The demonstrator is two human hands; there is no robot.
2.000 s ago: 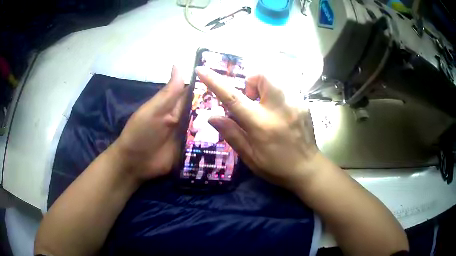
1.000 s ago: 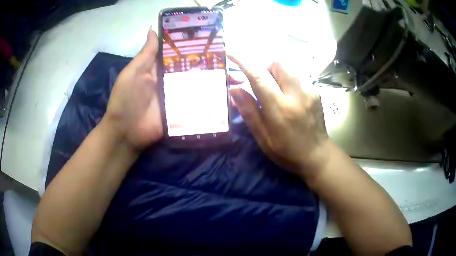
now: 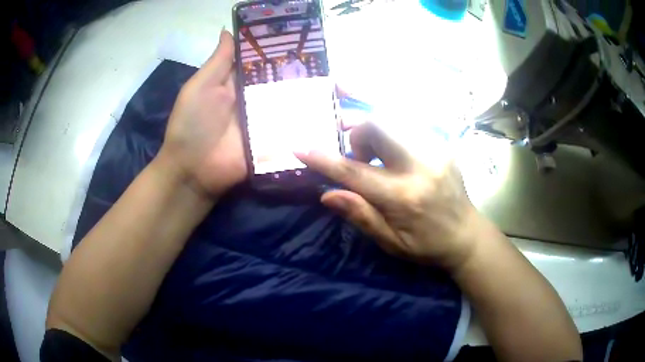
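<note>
A smartphone [image 3: 286,92] is held upright over the work, its screen showing a picture above a white area. My left hand [image 3: 208,124] holds it from the left side, the fingers behind it hidden. My right hand [image 3: 410,191] holds nothing; its index fingertip is at the lower part of the screen and its thumb is apart below. A shiny navy quilted panel [image 3: 283,297] with a pale edge lies under both hands and forearms.
The sewing machine head [image 3: 566,78] is at right, its metal bed [image 3: 559,205] below. White lamp glare washes out the area near the needle. A blue plastic item [image 3: 445,7] and dark snips [image 3: 351,6] are at the top. The white table [image 3: 64,141] curves around the left.
The phone has moved up, and its screen went from a colourful picture to a half-white page. My right index finger has come from beside the phone onto the lower screen.
</note>
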